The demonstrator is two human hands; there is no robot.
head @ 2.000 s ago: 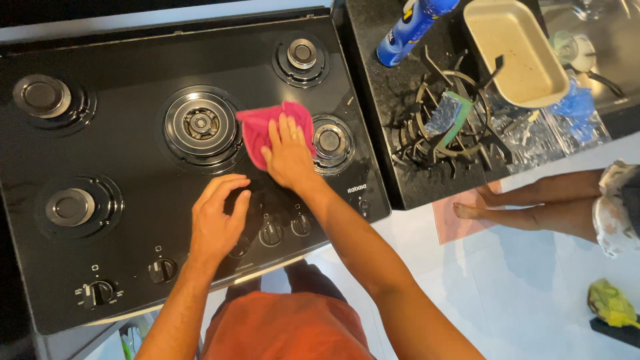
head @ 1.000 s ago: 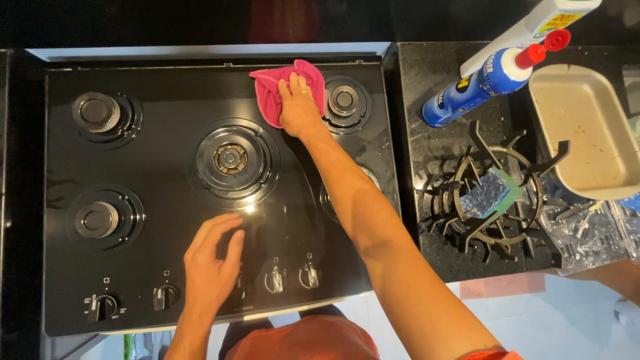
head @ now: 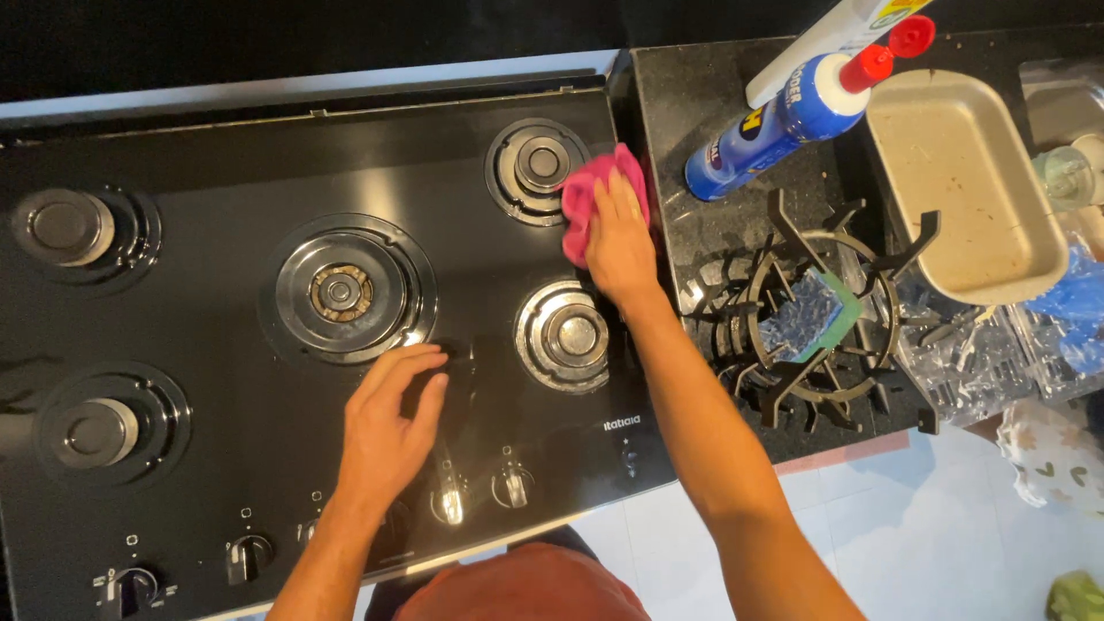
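Note:
A pink cloth point(head: 580, 211) lies under my right hand point(head: 619, 237), which presses it flat on the right edge of the black glass cooktop point(head: 224, 345). The cloth touches the rim of the back right burner point(head: 542, 164). My left hand point(head: 392, 418) holds nothing; its fingers are apart and loosely curled just in front of the large centre burner point(head: 341, 291). The front right burner point(head: 573, 336) sits between my forearms, nearer the right one. Control knobs point(head: 514, 488) line the front of the cooktop, some partly hidden by my left arm.
On the dark stone counter point(head: 681, 95) to the right stand a blue bottle point(head: 759, 142) with a red cap and a white bottle point(head: 819, 52). Stacked pan supports point(head: 828, 233) hold a blue-green sponge point(head: 815, 317). Beyond are a beige baking pan point(head: 970, 190) and clear plastic packaging point(head: 975, 358).
My right hand and the pink cloth have moved from behind the back right burner to the cooktop's right edge. My left hand stays near the centre burner. The view has shifted.

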